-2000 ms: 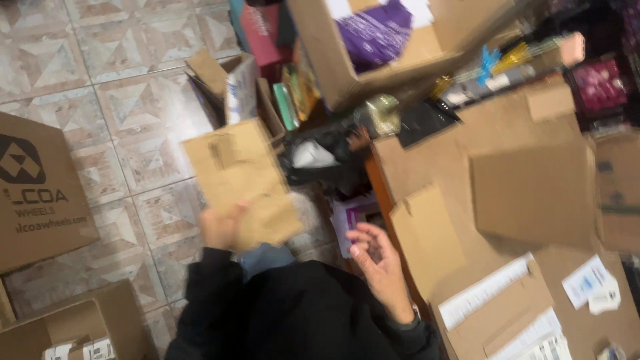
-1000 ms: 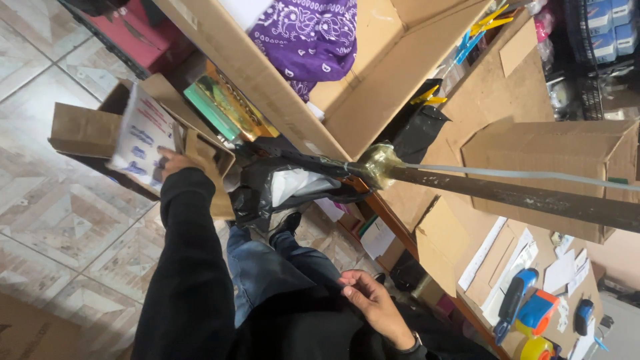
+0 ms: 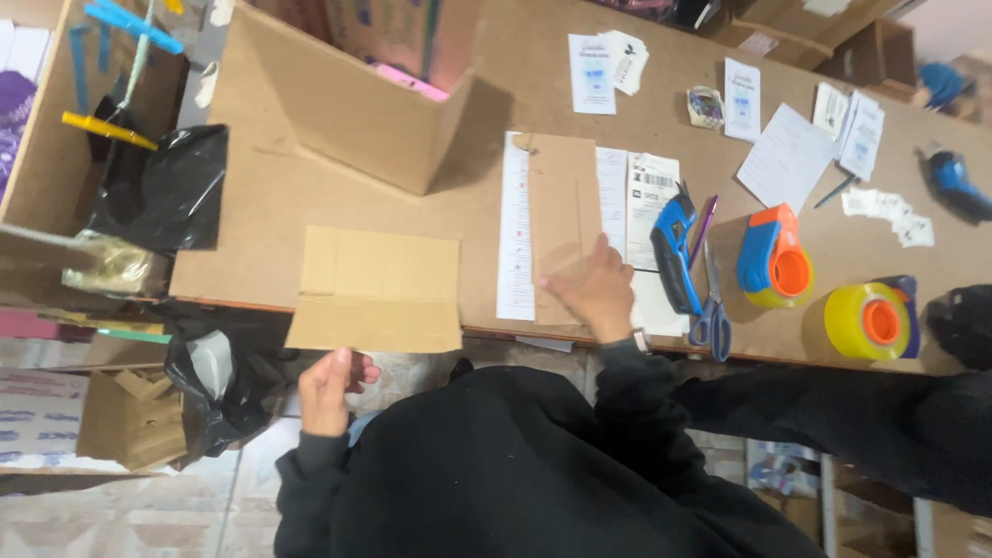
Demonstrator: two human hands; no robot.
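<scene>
My left hand (image 3: 333, 387) is at the near edge of the workbench, beside the lower edge of a creased cardboard sheet (image 3: 380, 291); whether it grips the sheet is unclear. My right hand (image 3: 593, 291) rests, fingers spread, on a narrow cardboard strip (image 3: 564, 217). Under that strip lie printed paper sheets (image 3: 514, 232). To the right are a shipping label (image 3: 651, 209), a blue and black cordless tool (image 3: 674, 252), a purple pen (image 3: 704, 230) and scissors (image 3: 711, 314).
Tape dispensers (image 3: 777, 263), (image 3: 866, 320) sit to the right, with papers (image 3: 787, 155) behind. A tall open cardboard box (image 3: 364, 116) stands at the back left. A black plastic bag (image 3: 167, 194) lies left of it. Another person's dark sleeve (image 3: 821, 426) shows at lower right.
The view has swung right to the workbench. My left hand has left the printed packet by the floor-side box and is now at the bench edge. My right hand, earlier free, now touches the cardboard strip.
</scene>
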